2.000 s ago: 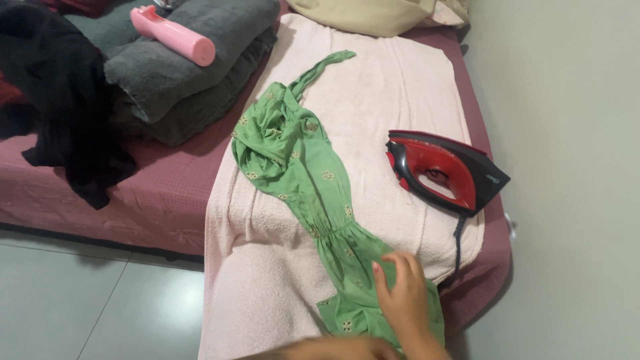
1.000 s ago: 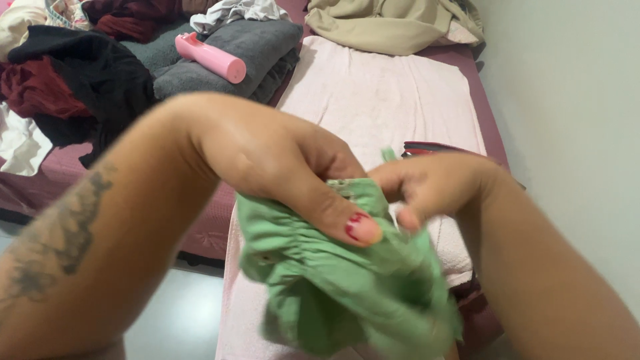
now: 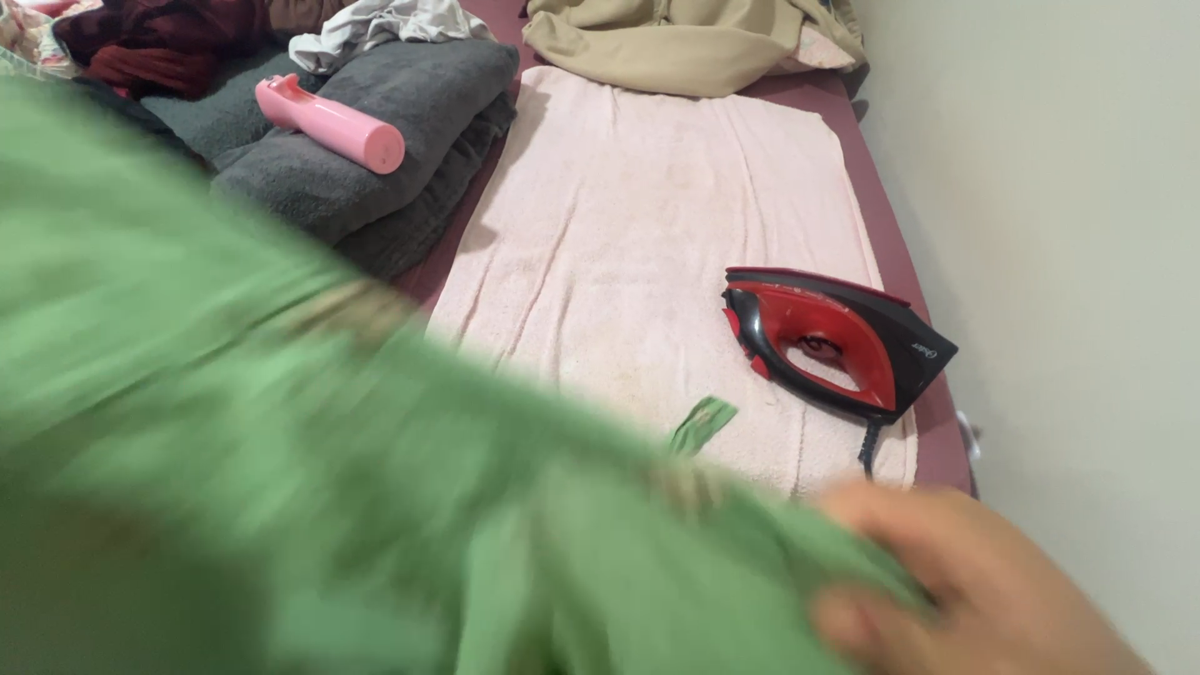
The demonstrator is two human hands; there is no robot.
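A green garment [image 3: 394, 469] with small eyelet patterns, blurred by motion, spans the lower left of the view in the air. My right hand [image 3: 956, 572] grips its right end at the lower right. My left hand does not show. One narrow green strap end [image 3: 703, 424] lies over a pale pink towel [image 3: 637, 206]. A black and red clothes iron [image 3: 834, 342] lies on its side at the towel's right edge, its cord [image 3: 869, 448] running down toward my right hand.
A pink spray bottle [image 3: 333, 124] lies on a folded grey blanket [image 3: 441, 103] at the upper left. White cloth [image 3: 384, 26] and dark red clothes [image 3: 169, 47] are behind it. Beige fabric [image 3: 656, 42] covers the towel's far end. A bare wall [image 3: 1050, 234] rises at right.
The green garment lay flat on the towel, then was bunched up between both hands; now it is spread out in the air. My left hand has gone out of view. My right hand has moved lower.
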